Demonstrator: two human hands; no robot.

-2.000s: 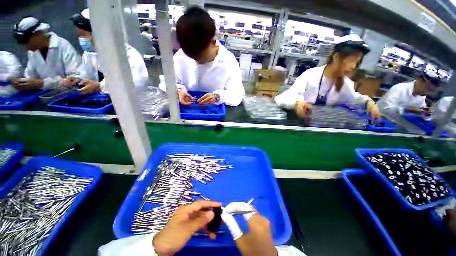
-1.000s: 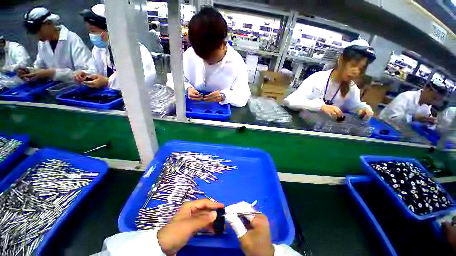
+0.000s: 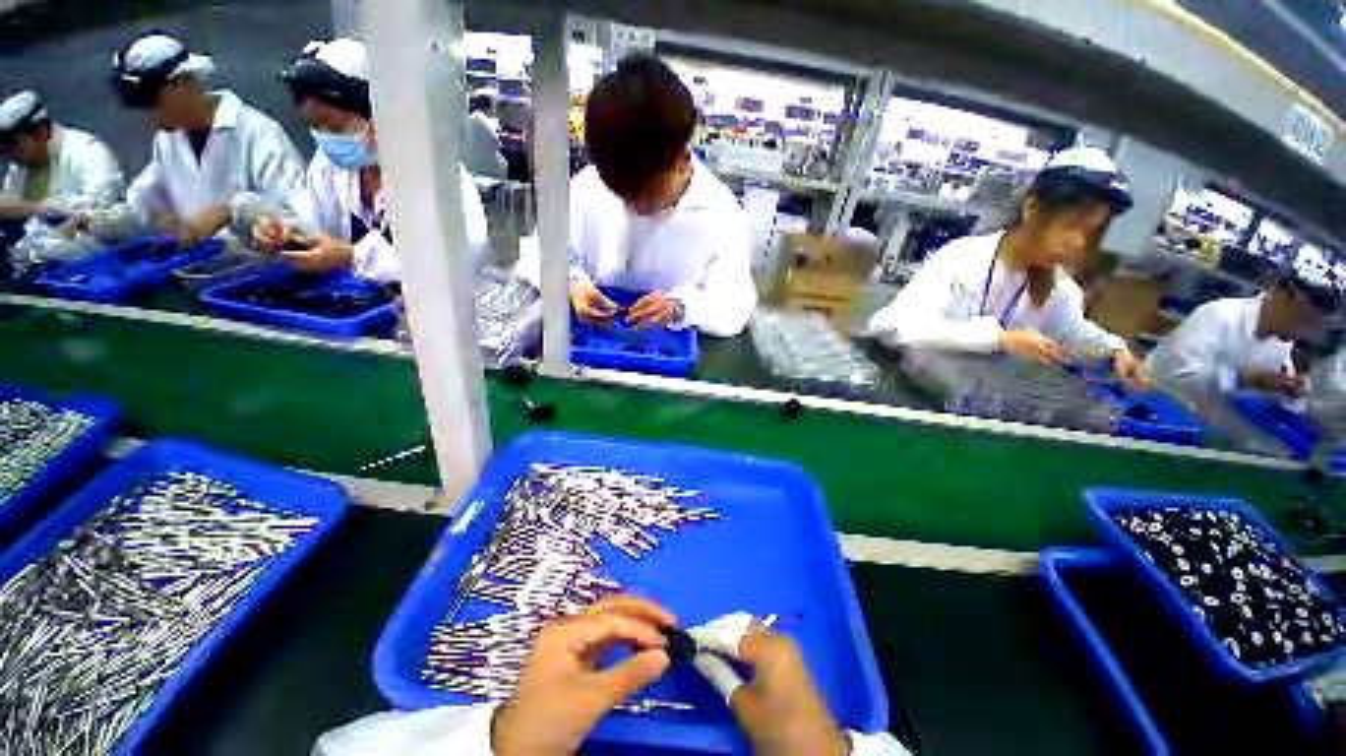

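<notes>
My left hand [image 3: 588,677], bare, holds a short black fitting [image 3: 679,645] between thumb and fingers over the blue work tray [image 3: 844,628]. My right hand [image 3: 771,682], with white finger cots, meets the fitting from the right. A small pale tip sticks up by the right fingers; whether it is a rod cannot be told. Slim silver metal rods [image 3: 539,554] with dark bands are heaped in the left half of the tray. A few rods lie below my hands. The fingers partly hide the fitting.
Blue trays of rods [image 3: 140,606] stand at the left. A tray of black parts with pale rings [image 3: 1233,583] rests over another blue tray at the right. Beyond runs the green conveyor [image 3: 222,387] with small dark parts. Several people in white coats work across it, behind a white post [image 3: 428,251].
The black fitting has turned from upright to more slanted between my fingers. The rod that showed along the right fingers is less visible. The view has shifted, so the trays appear further right.
</notes>
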